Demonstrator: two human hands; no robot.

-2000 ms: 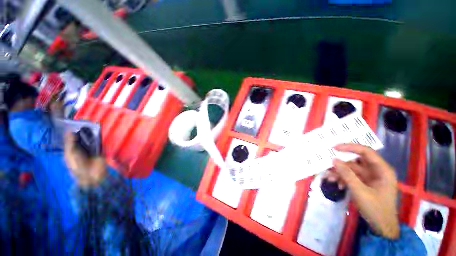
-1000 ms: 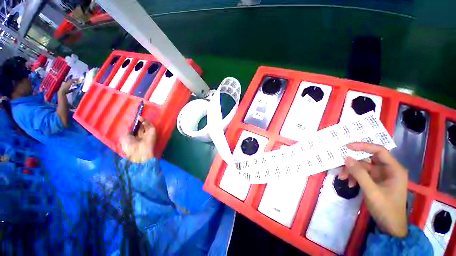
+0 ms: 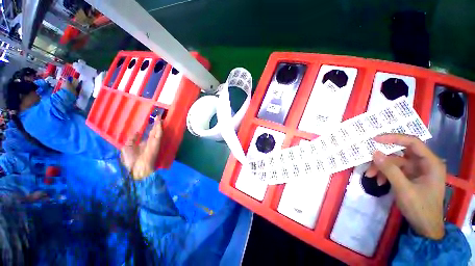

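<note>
My right hand (image 3: 416, 184) pinches the far end of a white label strip (image 3: 325, 151) with paired rows of dark printed blocks. The strip slants over the white and dark phones in a red tray (image 3: 250, 204) and loops back to a white label roll (image 3: 202, 117) beside it. Small labels show on some phones, such as the grey phone (image 3: 276, 101) at the upper left. My fingers partly cover the camera disc of the silvery phone (image 3: 359, 221) below them. My left hand is not in view.
At the left, a hand (image 3: 141, 156), apparently a neighbouring worker's, is at a dark phone (image 3: 155, 115) in another red tray (image 3: 122, 111) with several bare pockets. A white post (image 3: 151, 39) slants above. Another person (image 3: 47, 117) in blue sits beyond.
The neighbour's hand has brought the phone from the far left down into a pocket of the left tray. My right hand keeps hold of the strip while the view shifts.
</note>
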